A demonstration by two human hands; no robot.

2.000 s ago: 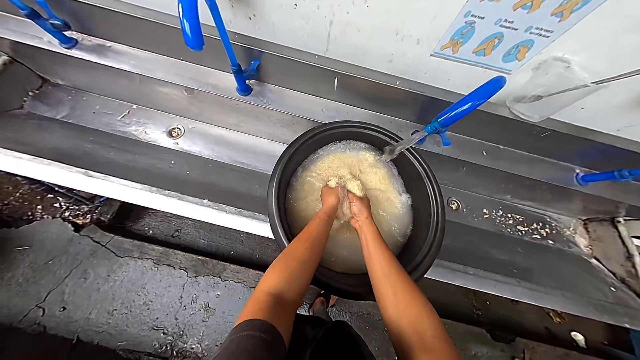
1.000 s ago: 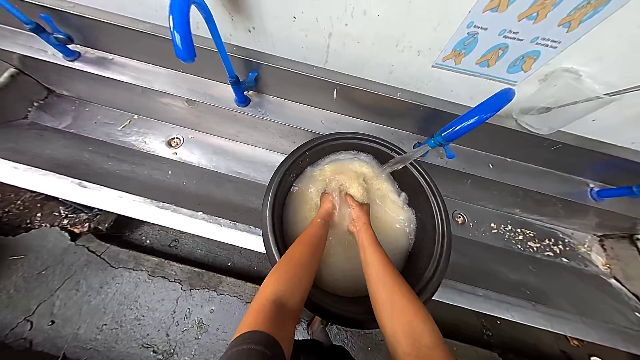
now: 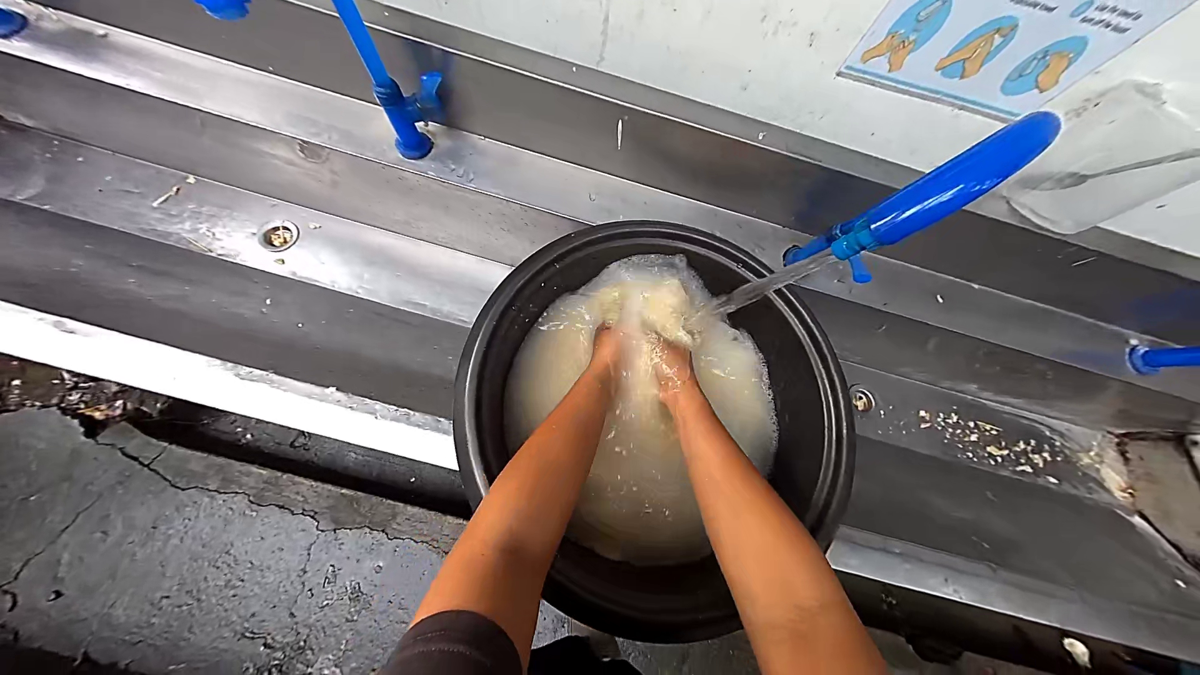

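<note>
A round black basin (image 3: pixel 814 375) rests across a stainless steel trough sink (image 3: pixel 375 211) and holds cloudy whitish water. Both hands are in it, close together near the middle. My left hand (image 3: pixel 609 345) is partly under the water, its fingers hidden by foam. Beside it, my right hand (image 3: pixel 673 361) is wet and also partly sunk, next to a pale, grainy, rice-like mass (image 3: pixel 666 309) at the surface. What the fingers grip cannot be seen. From a blue faucet (image 3: pixel 956 187) a stream of water (image 3: pixel 778 284) runs into the basin just beyond the hands.
Another blue faucet (image 3: pixel 398 112) stands at the upper left, and a blue pipe (image 3: pixel 1162 358) at the right edge. Pale scraps (image 3: pixel 994 445) lie in the trough near a drain (image 3: pixel 862 400). A translucent plastic container (image 3: pixel 1106 159) and a poster (image 3: pixel 1012 47) are by the wall.
The pale grainy mass seen between and above the hands two seconds ago now shows mostly beyond them, amid splashing water. Both hands remain in the basin, and the faucet still runs.
</note>
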